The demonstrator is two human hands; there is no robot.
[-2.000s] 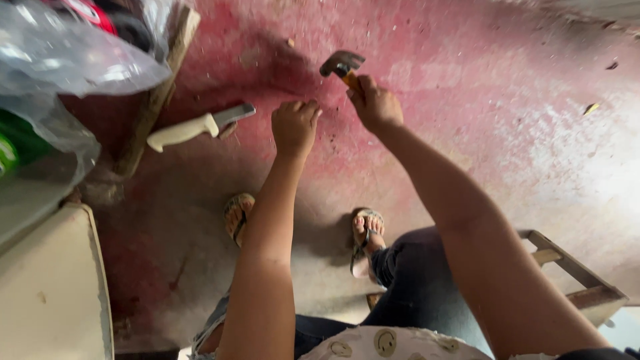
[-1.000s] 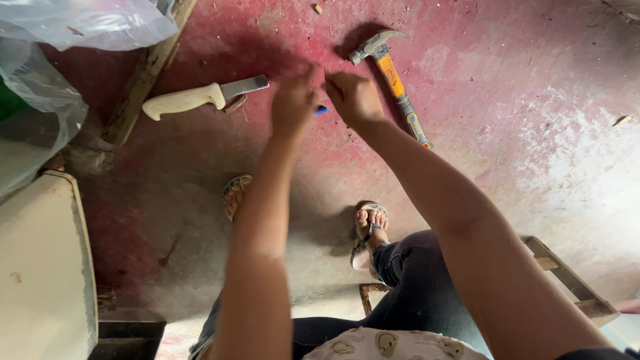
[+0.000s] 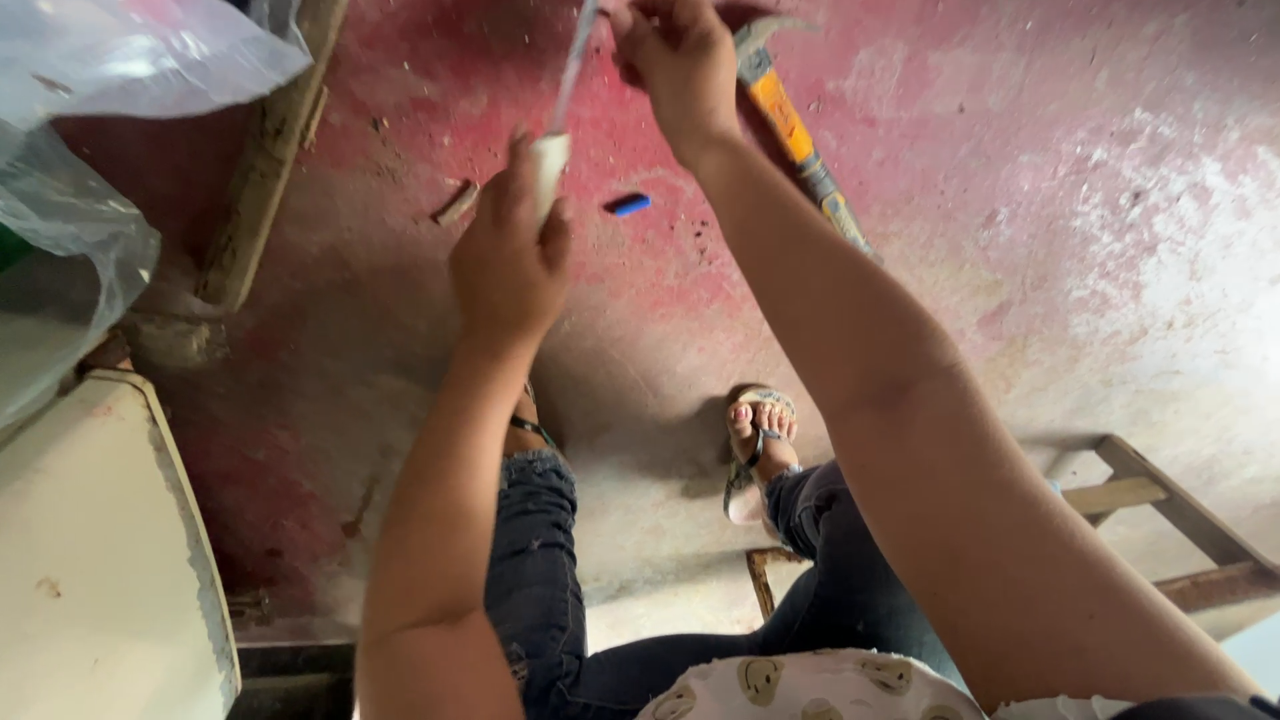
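My left hand (image 3: 515, 240) is closed around the pale handle of a knife (image 3: 572, 80), whose blade points up past the top edge of the view. Close to the blade, at the top, my right hand (image 3: 685, 65) has its fingers bent together; whether something small is between them cannot be told. A claw hammer (image 3: 785, 115) with an orange and grey handle lies on the red floor, partly behind my right forearm. On the floor between my arms is a small blue cylindrical piece (image 3: 630, 205). A short brown stick-like piece (image 3: 457, 202) lies beside my left hand.
A wooden beam (image 3: 270, 160) and clear plastic bags (image 3: 150, 60) are at the upper left. Below them stands a cream panel with a worn edge (image 3: 100, 550). My sandalled foot (image 3: 760, 450) is on the floor, and a wooden frame (image 3: 1180, 500) is at the lower right.
My left hand has picked up the knife, which lay on the floor in both earlier frames. My right hand held the hammer two seconds ago; the hammer was on the floor one second ago and still is.
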